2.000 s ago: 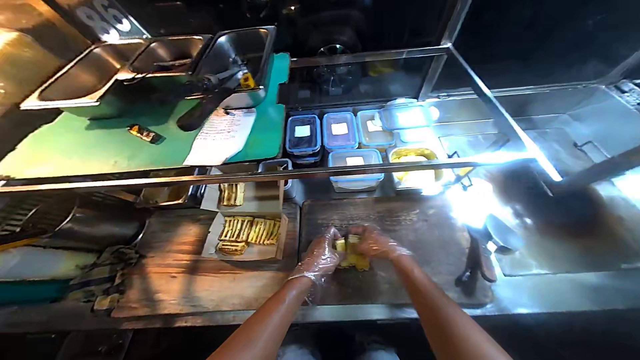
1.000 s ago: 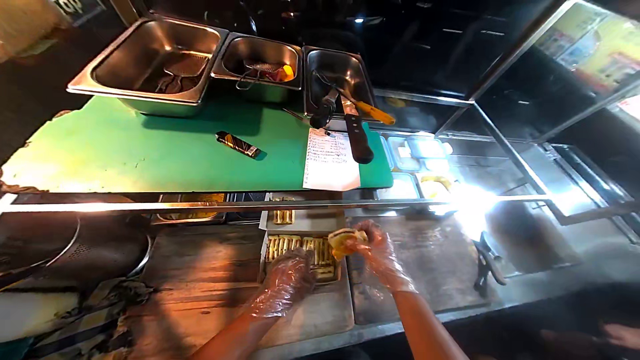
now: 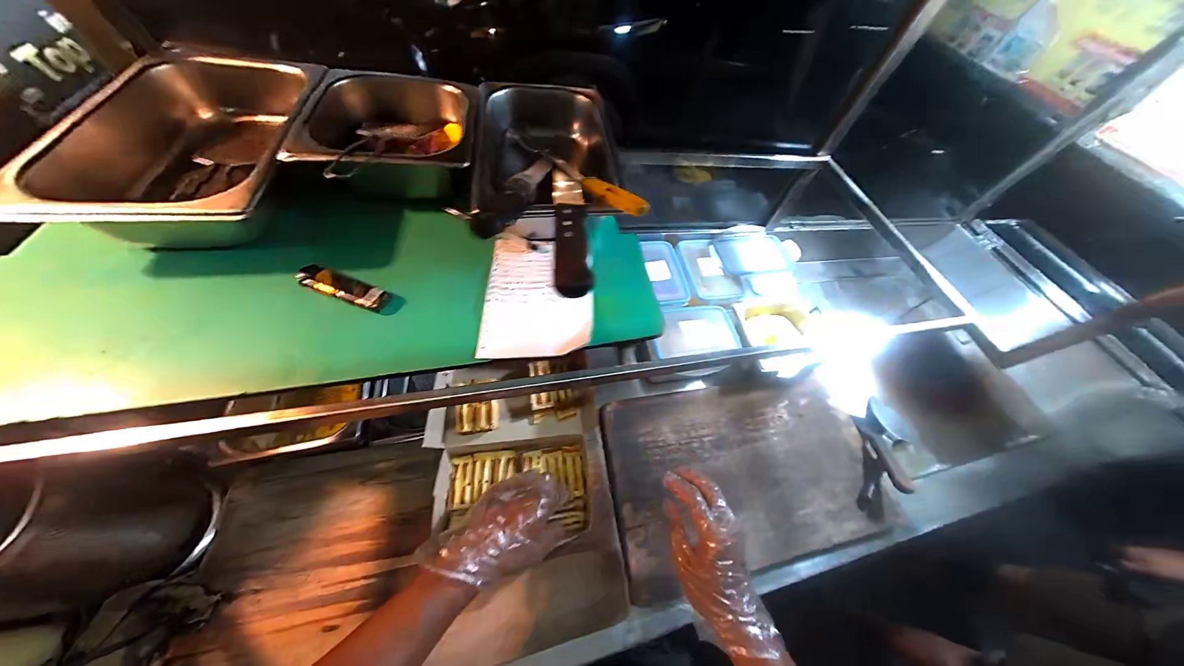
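My left hand (image 3: 509, 527), in a clear plastic glove, is over the near part of a cardboard box (image 3: 606, 518) of cut sandwich pieces (image 3: 481, 470); its fingertips are hidden against the food, so I cannot tell whether it grips a piece. My gloved right hand (image 3: 708, 532) hangs over the near left part of a dark wooden board (image 3: 740, 453), fingers somewhat spread, nothing in them. More sandwich pieces (image 3: 476, 412) lie in the box's raised far section.
Above a metal rail (image 3: 444, 396), a green board (image 3: 388, 333) bears steel pans (image 3: 217, 217), a lighter (image 3: 342, 289), a written sheet (image 3: 536, 305) and a dark-handled utensil (image 3: 572, 250). Lidded containers (image 3: 696, 333) stand behind the wooden board; tongs (image 3: 879, 453) lie right. Another person's arm (image 3: 1124, 319) shows at right.
The yellowish food my right hand held one second ago is out of it, and that hand has moved right, away from the box. My left hand remains by the box.
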